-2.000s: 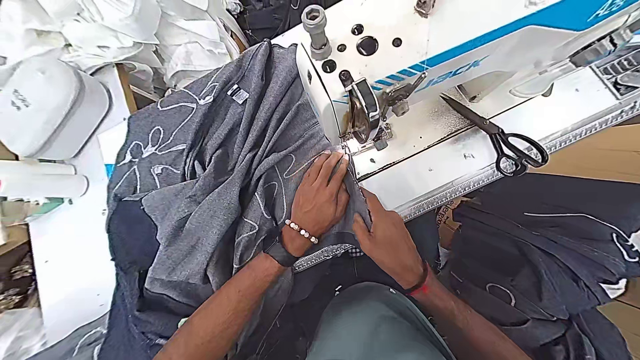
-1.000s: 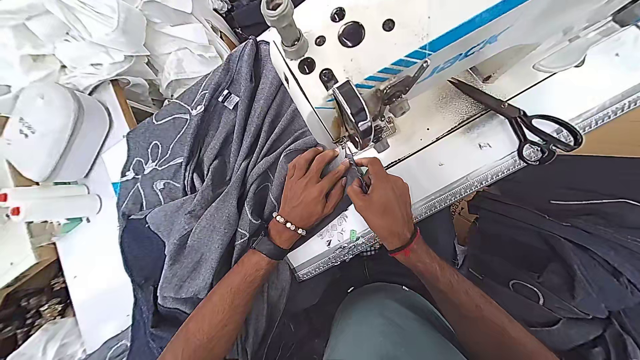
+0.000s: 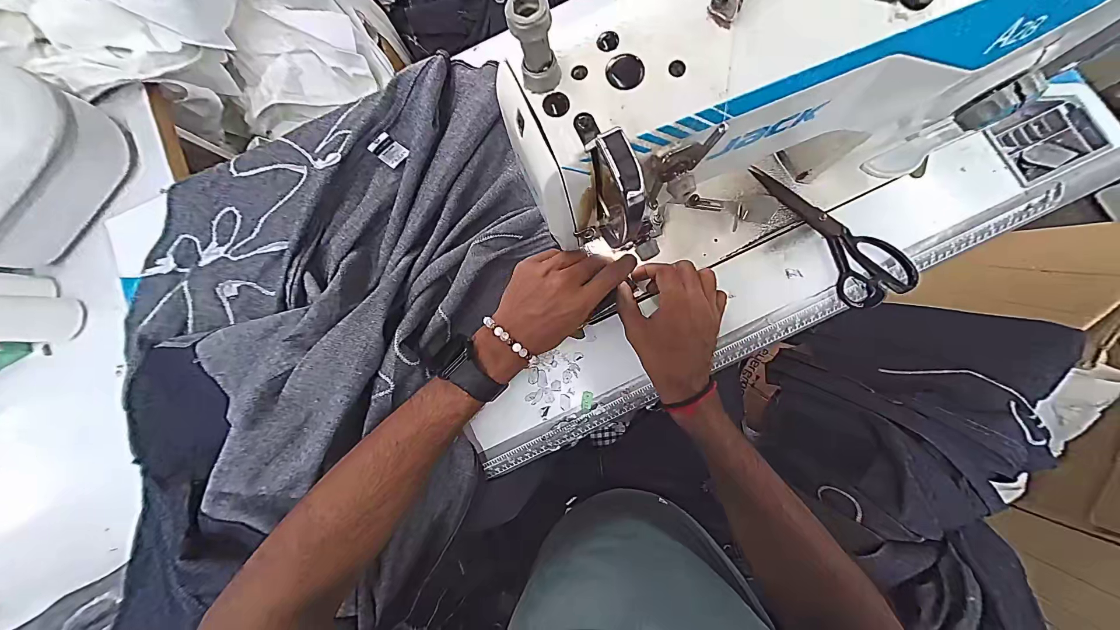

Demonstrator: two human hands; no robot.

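Observation:
A white Jack sewing machine (image 3: 787, 96) stands at the top, its presser-foot area (image 3: 643, 249) lit just beyond my fingers. My left hand (image 3: 556, 297), with a bead bracelet and a dark watch above it, lies at the edge of the grey knit fabric (image 3: 350, 254), fingers near the presser foot. My right hand (image 3: 678, 324), a black and red band at its wrist, has thumb and forefinger close to the left fingertips; whatever is pinched between them is hidden. White loopy stitching and a small label (image 3: 388, 150) show on the fabric.
Black-handled scissors (image 3: 844, 241) lie on the machine bed at right. Small clear bits (image 3: 556, 376) lie near the ruler-marked front edge (image 3: 770, 337). Dark fabric (image 3: 919, 420) is heaped over cardboard (image 3: 1024, 271) at right. White cloth (image 3: 280, 61) and white cones (image 3: 44, 319) are at left.
My right hand has risen from the fabric's lower edge to the presser-foot area. The fabric has shifted left, baring the bed front with the clear bits. Small snips seen in the right hand a second ago are not visible.

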